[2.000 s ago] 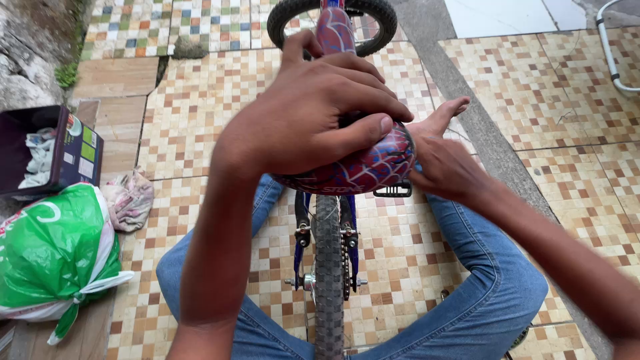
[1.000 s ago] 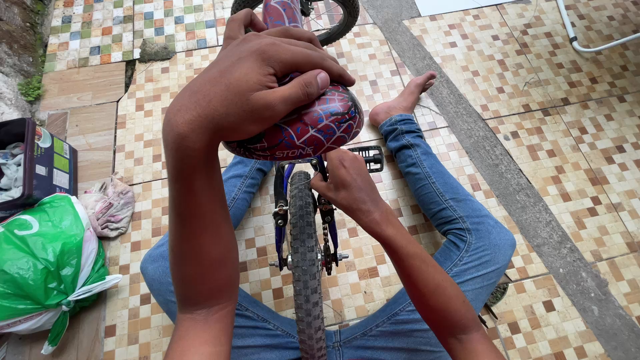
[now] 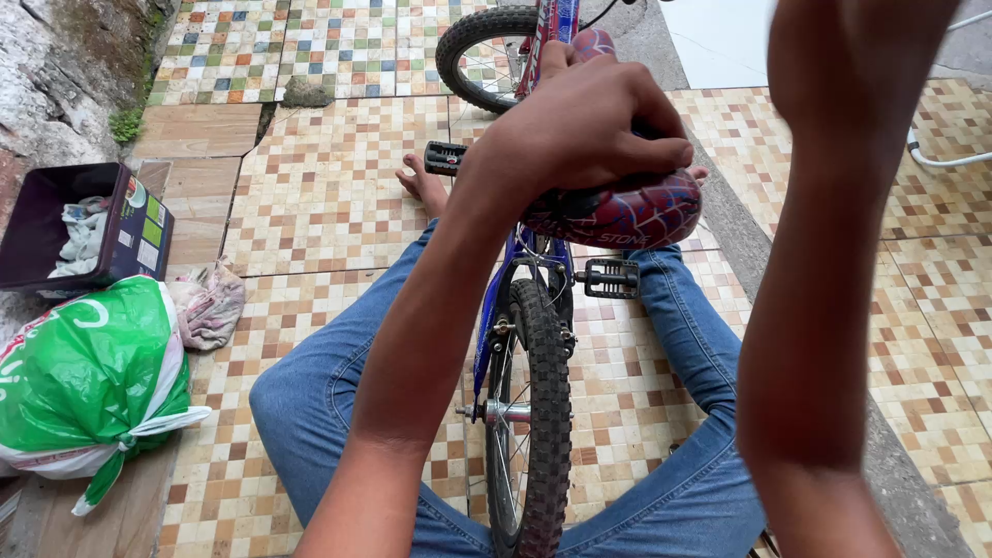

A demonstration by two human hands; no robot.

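A small bicycle stands upright between my legs, its knobby rear tyre (image 3: 546,434) nearest me. My left hand (image 3: 593,124) rests over the red, web-patterned saddle (image 3: 651,209), thumb on top and fingers curled over the far side. My right forearm rises at the right, and my right hand (image 3: 868,39) is blurred and cut off by the top edge, so its fingers cannot be made out. Below the saddle are the blue frame (image 3: 490,318), the rear brake arms and the wheel hub (image 3: 508,411). One black pedal (image 3: 612,278) sticks out right, another (image 3: 445,158) left.
At the left, a dark plastic tub (image 3: 116,225) holding cloths lies beside a tied green and white plastic bag (image 3: 93,364) and a crumpled rag (image 3: 208,306). A rough wall (image 3: 70,70) borders the tiled floor. White metal tubing (image 3: 942,161) shows at the right.
My right hand has left the area beneath the saddle and moved up to the top right. My left hand stays on the saddle. The bicycle now leans or is turned differently, showing more of the wheel's left side.
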